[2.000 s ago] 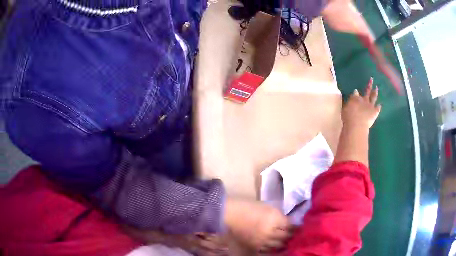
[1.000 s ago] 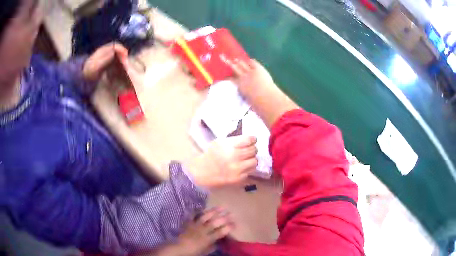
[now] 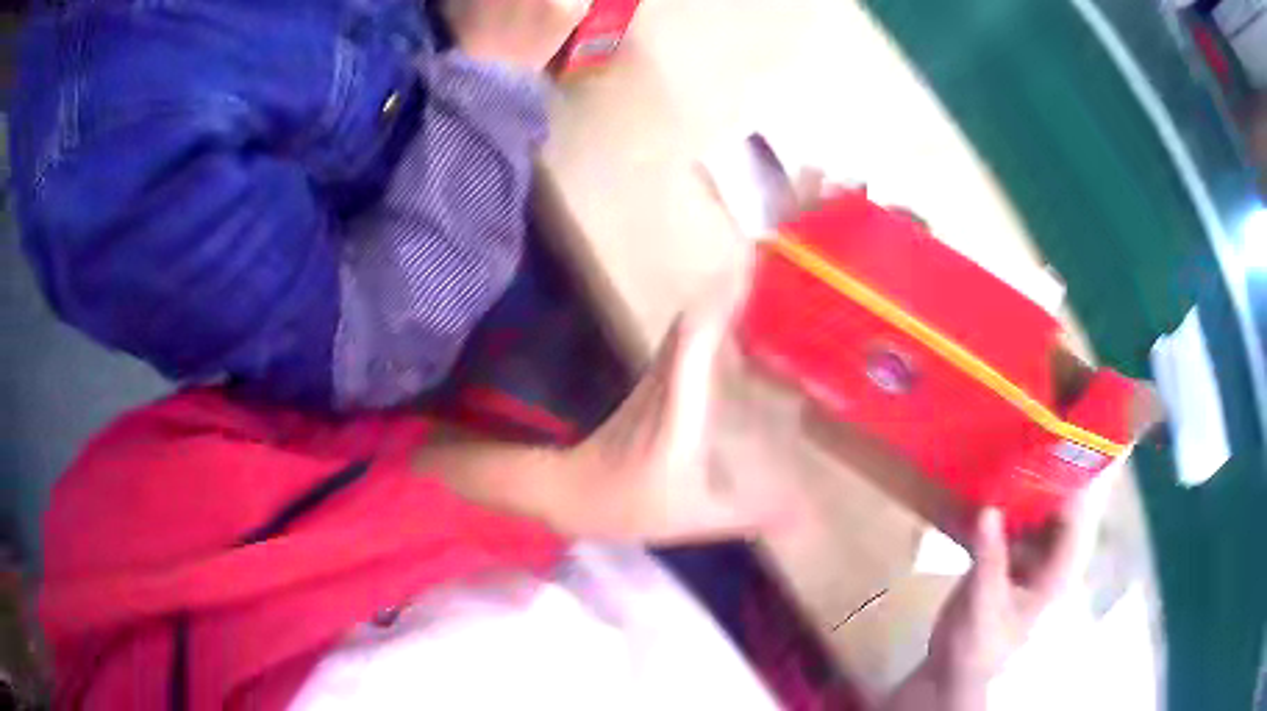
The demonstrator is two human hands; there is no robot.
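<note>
A red retail box (image 3: pixel 903 347) with a yellow stripe and a dark round logo is held above the cardboard-covered table (image 3: pixel 625 181). It is folded into a box shape, with a flap standing out at its right end. My right hand (image 3: pixel 1007 597) grips it at the lower right end, thumb in front. My left hand (image 3: pixel 709 431) is blurred, fingers apart, close to the box's left end; I cannot tell if it touches. A blurred whitish piece (image 3: pixel 757 181) shows behind the box's upper left corner.
A co-worker's denim and checked sleeve (image 3: pixel 438 236) reaches in at the upper left, the hand at a small red box part (image 3: pixel 600 35). The green conveyor (image 3: pixel 1000 111) curves along the right, with a white sheet (image 3: pixel 1191 396) on it. Pale sheets lie at the lower right.
The red box has come from the table's far side to nearer me and is now lifted. The co-worker's hand has left the white sheets. My left hand has moved up beside the box.
</note>
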